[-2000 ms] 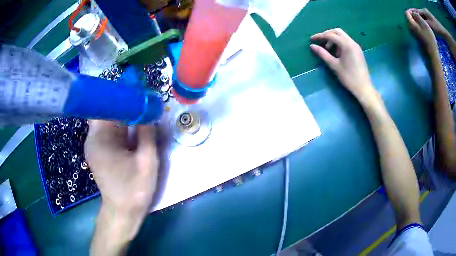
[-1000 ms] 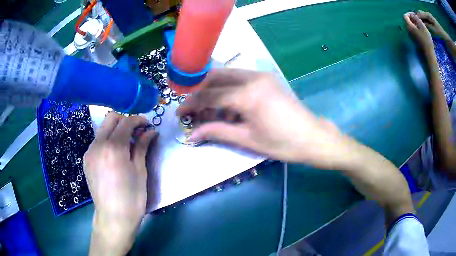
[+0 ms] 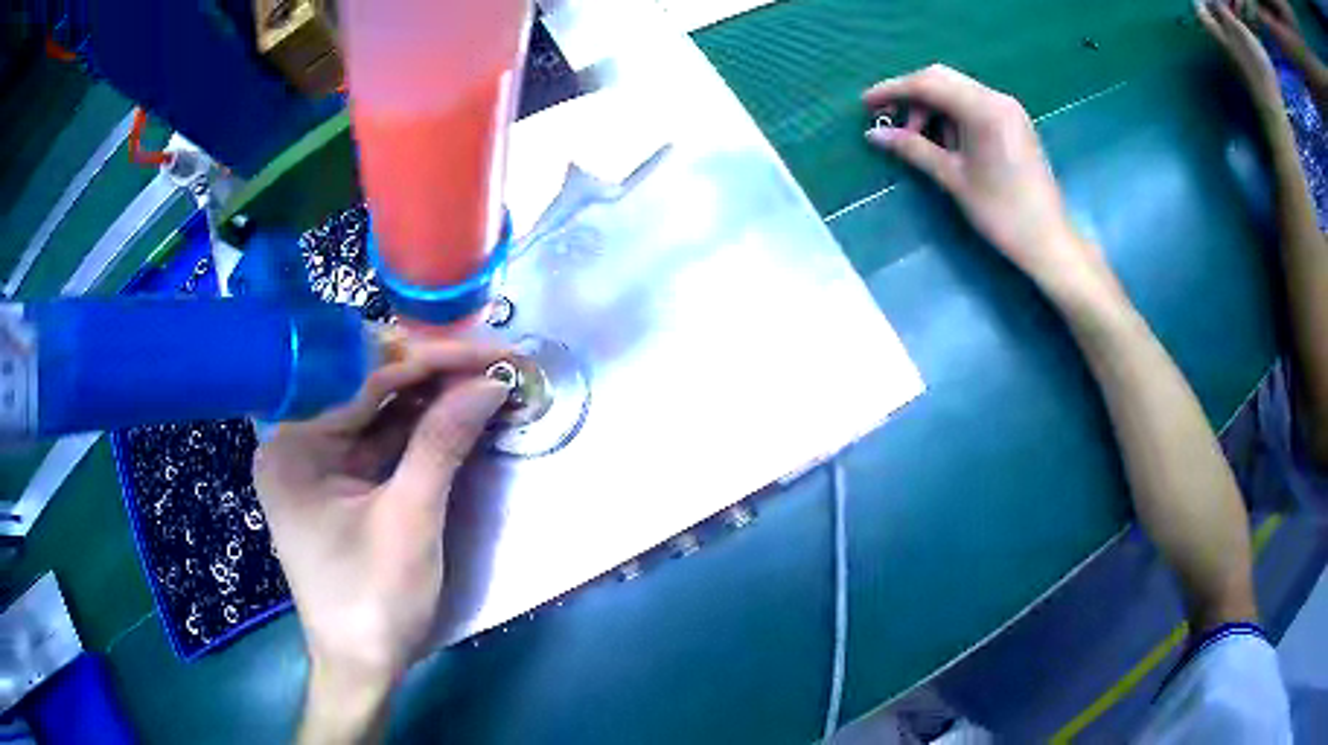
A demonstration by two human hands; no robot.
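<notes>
My left hand reaches in from the lower left and pinches a small metal ring between thumb and forefinger at the spindle, a round pale disc in the silvery machine plate. The red-filled syringe points down just behind the fingertips. The blue syringe lies nearly level over the back of my left hand. My right hand is over the green bench at the right, holding a small ring between thumb and fingertips. Another small ring lies behind the spindle.
A blue tray of dark rings is left of the plate. More rings lie heaped behind the syringes. A grey cable runs down from the plate's front edge. Another person's hands and a tray are at the far right.
My right hand has moved from the spindle to the bench at the right, with a ring in it. My left hand has moved right to the spindle. The camera view has shifted.
</notes>
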